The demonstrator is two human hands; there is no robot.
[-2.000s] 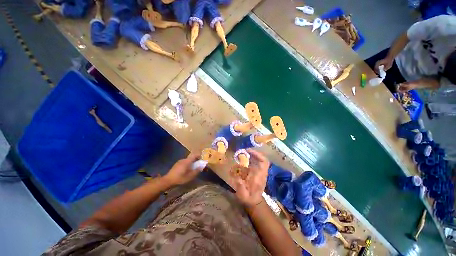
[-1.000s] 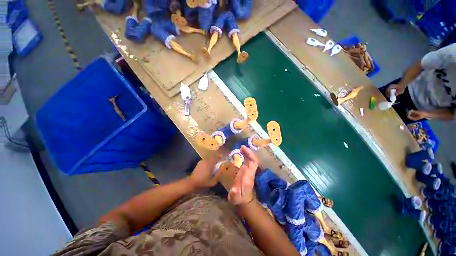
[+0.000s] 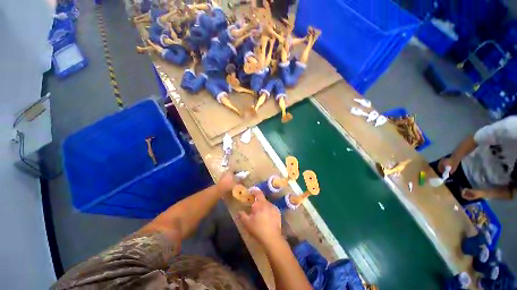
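Note:
Two blue shorts pieces stand on the bench with legs pointing up. Flat orange-tan soles show at the upper (image 3: 292,168), right (image 3: 310,182) and left (image 3: 242,193) leg ends. My right hand (image 3: 262,218) is curled over the nearer part of the pieces, fingertips by a white cuff; it hides what lies under it, so its grip cannot be made out. My left hand (image 3: 225,182) is blurred at the bench edge, beside a small white bottle (image 3: 242,175); whether it holds the bottle cannot be told.
More white bottles (image 3: 245,136) lie beyond my left hand. Lower bodies with legs (image 3: 218,56) are heaped on cardboard (image 3: 210,122). The green belt (image 3: 351,198) runs along the right. A blue crate (image 3: 127,161) stands left. A person (image 3: 493,153) works across the belt. Blue shorts (image 3: 323,272) lie near my right forearm.
The view has tilted up, showing more of the heap. My left hand has moved off the near sole toward the bottles. My right hand has shifted left and curled; the near sole there is now hidden.

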